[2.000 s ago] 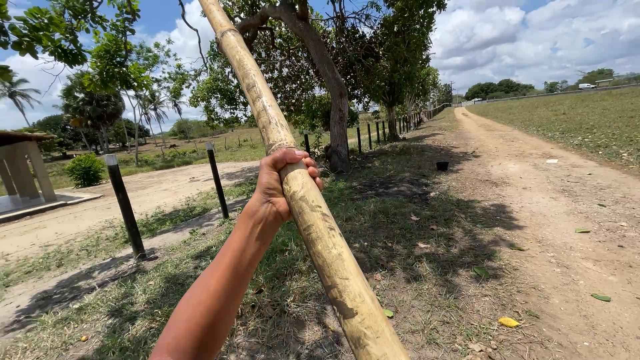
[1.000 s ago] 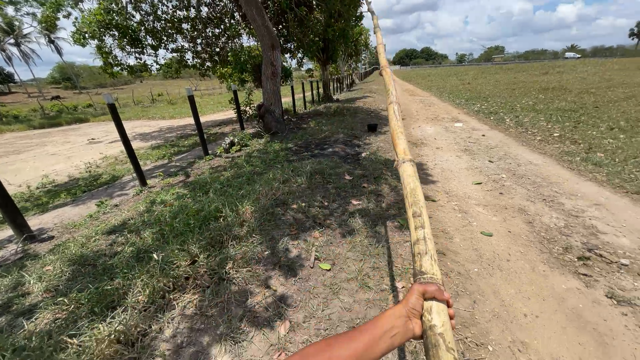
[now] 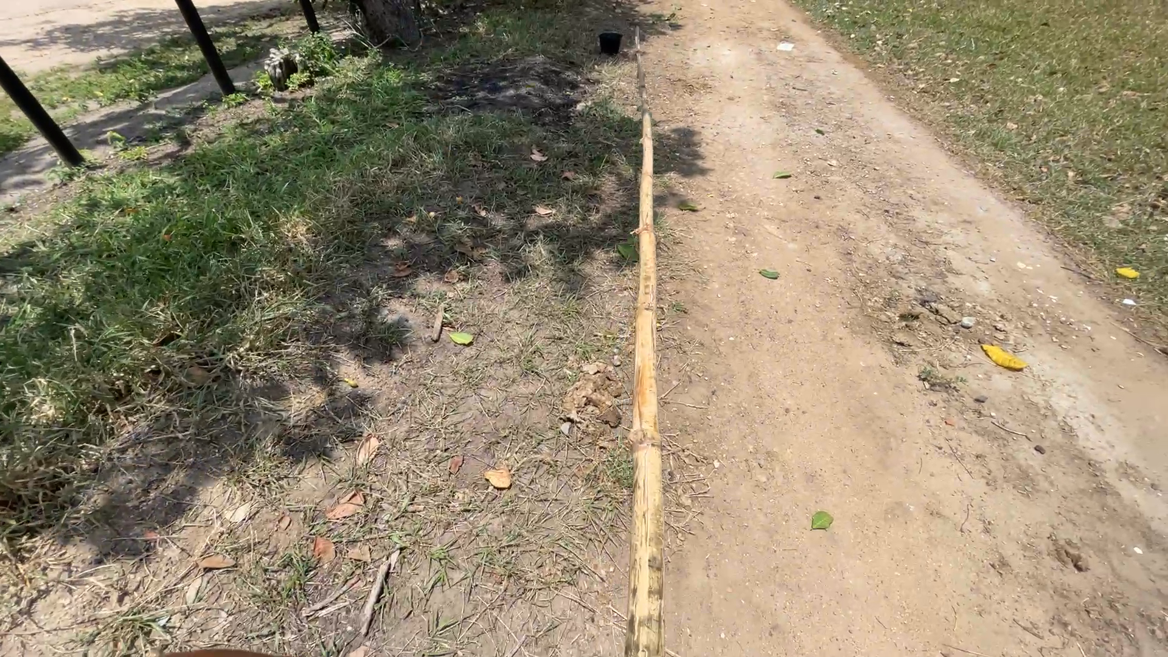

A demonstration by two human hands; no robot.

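Observation:
A long yellow bamboo pole [image 3: 645, 365] with dark mottling and ringed nodes runs away from me, from the bottom edge of the head view up to near a black bucket [image 3: 610, 43]. It looks to be lying on the ground where the grass verge meets the dirt track. Its near end is cut off by the frame. A small brown patch at the bottom edge, left of the pole, may be skin; it is too little to tell. Neither of my hands can be made out, so whether one touches the pole is hidden.
On the left stand dark fence posts [image 3: 205, 46], a small stump [image 3: 280, 67] and a tree trunk [image 3: 388, 20]. The dirt track [image 3: 785, 411] runs along the pole's right side, with grass beyond. Dry leaves, twigs and a yellow leaf [image 3: 1004, 357] lie about.
The pole was raised in a hand's grip and slanted; now it lies low, pointing straight ahead, and that hand has left the view. The view has tipped down.

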